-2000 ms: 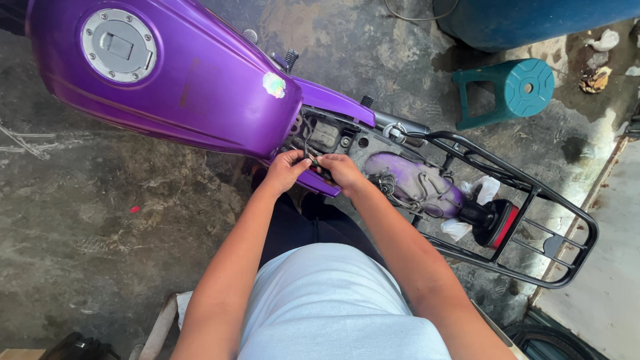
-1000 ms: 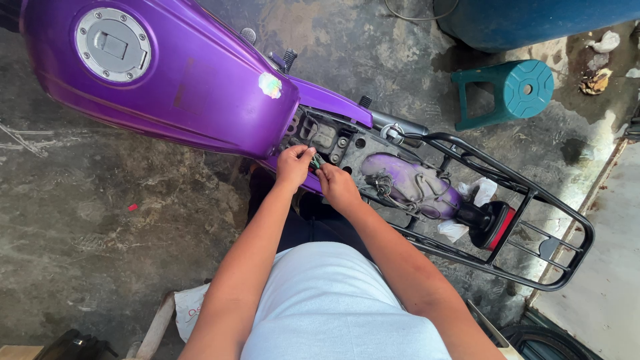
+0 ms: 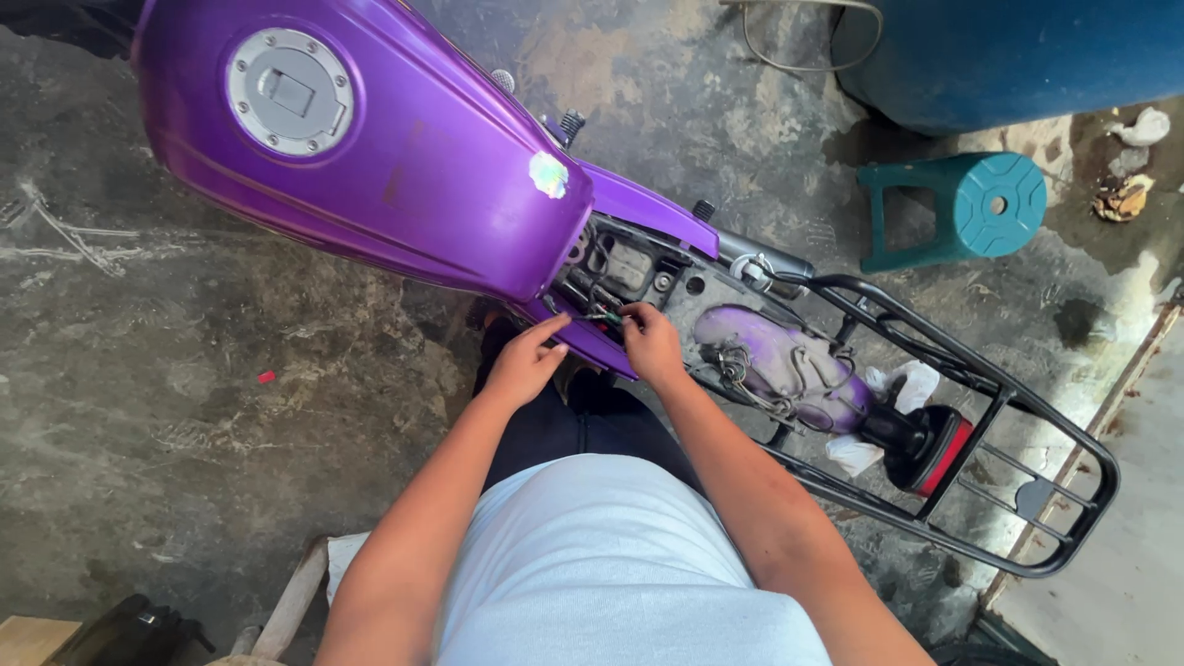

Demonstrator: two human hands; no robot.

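Observation:
A motorcycle with its seat off lies across the view, its purple fuel tank (image 3: 398,176) at the left. Behind the tank is the open frame bay, where a small green wire connector (image 3: 612,317) with thin wires shows. My right hand (image 3: 653,344) pinches this connector between thumb and fingertips. Just left of it, my left hand (image 3: 529,363) is over the purple side panel (image 3: 592,347), thumb and fingers apart, fingertips near the wire ends. Loose wiring (image 3: 740,370) lies on the dusty purple rear fender (image 3: 782,361).
A black rear rack (image 3: 994,398) surrounds the red tail light (image 3: 948,450). A teal plastic stool (image 3: 999,203) stands beyond the motorcycle, near a large blue barrel (image 3: 971,65). A black bag (image 3: 134,634) lies on the concrete floor at the lower left.
My hands were close together at the wires; now they are farther apart. My left hand has moved left and its fingers have spread, while my right hand remains at the wires.

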